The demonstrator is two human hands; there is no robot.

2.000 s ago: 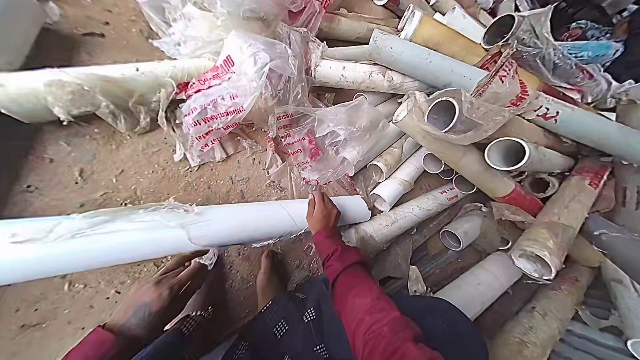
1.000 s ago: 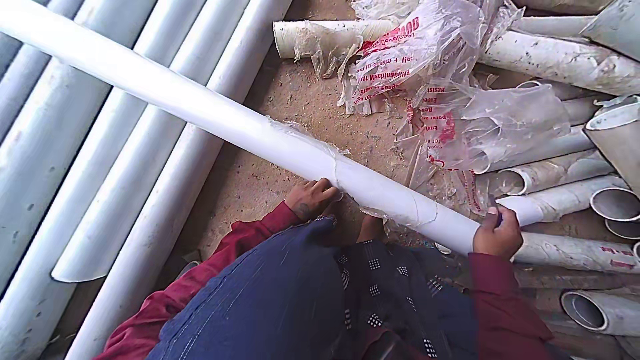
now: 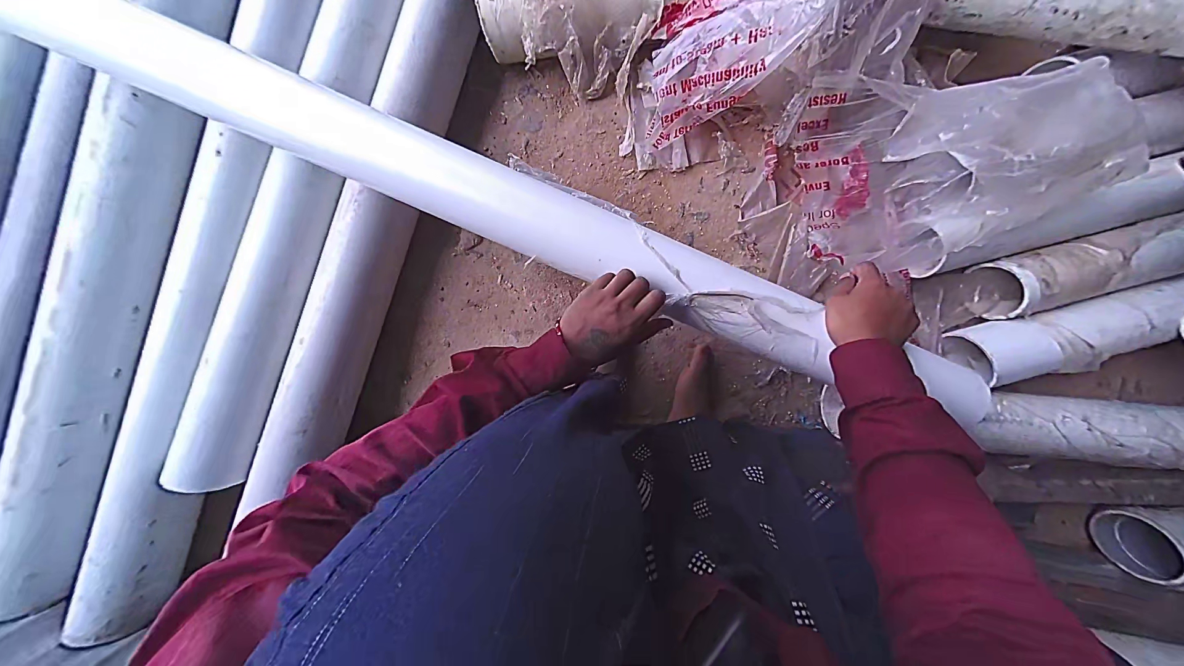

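A long white plastic pipe [image 3: 481, 190] runs from the upper left down to the right, across in front of me. Thin clear plastic film [image 3: 754, 319] clings loosely to it between my hands. My left hand [image 3: 612, 316] rests at the pipe's lower edge with its fingers curled; whether they grip the pipe or the film cannot be told. Near the pipe's right end, my right hand [image 3: 869, 307] is closed over its upper side, and its fingertips are partly hidden. A torn clear plastic wrapper with red print [image 3: 721, 79] lies on the ground beyond the pipe.
Several large white pipes [image 3: 92, 277] lie side by side on the left, under the long one. More pipes in dusty film [image 3: 1091, 338] are piled at the right, with an open pipe end [image 3: 1142, 546] lower down. My bare foot [image 3: 692, 384] is on the dirt ground [image 3: 527, 120].
My right hand has moved along the pipe, away from the spot nearer its end. The film between my hands has bunched more. The view swung left after the oldest frame.
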